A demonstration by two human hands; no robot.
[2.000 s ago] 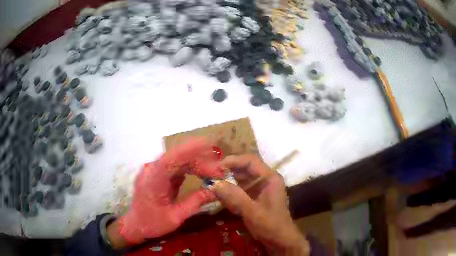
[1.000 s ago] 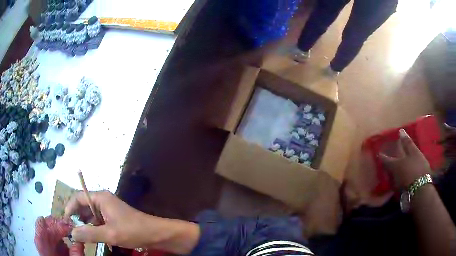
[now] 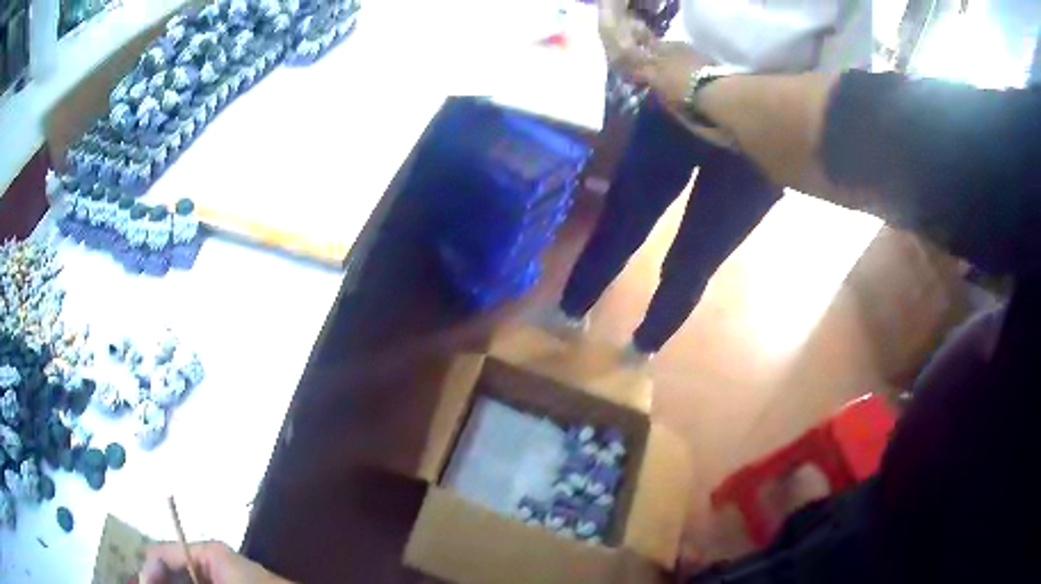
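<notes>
My right hand [image 3: 211, 564] is bare and cut off by the bottom edge at lower left. A thin wooden stick [image 3: 180, 534] stands up from its fingers. Whether it also holds a small piece is hidden below the edge. My left hand is out of the picture. A corner of the brown cardboard pad [image 3: 118, 552] shows beside my right hand. Dark round discs [image 3: 91, 462] and a small cluster of grey-white pieces [image 3: 153, 382] lie on the white table further up.
An open carton [image 3: 537, 548] with pieces inside stands on the floor. Blue stacked crates [image 3: 508, 211] stand beyond it, a red stool [image 3: 816, 462] at right. One person stands behind; another person's dark-sleeved arm [image 3: 765, 120] reaches across. Rows of purple-grey pieces [image 3: 137, 234] and a wooden strip [image 3: 268, 236] are upper left.
The view has swung right and up. My right hand has moved to the bottom edge and my gloved left hand has left the picture. Another person's arm has risen from the red stool.
</notes>
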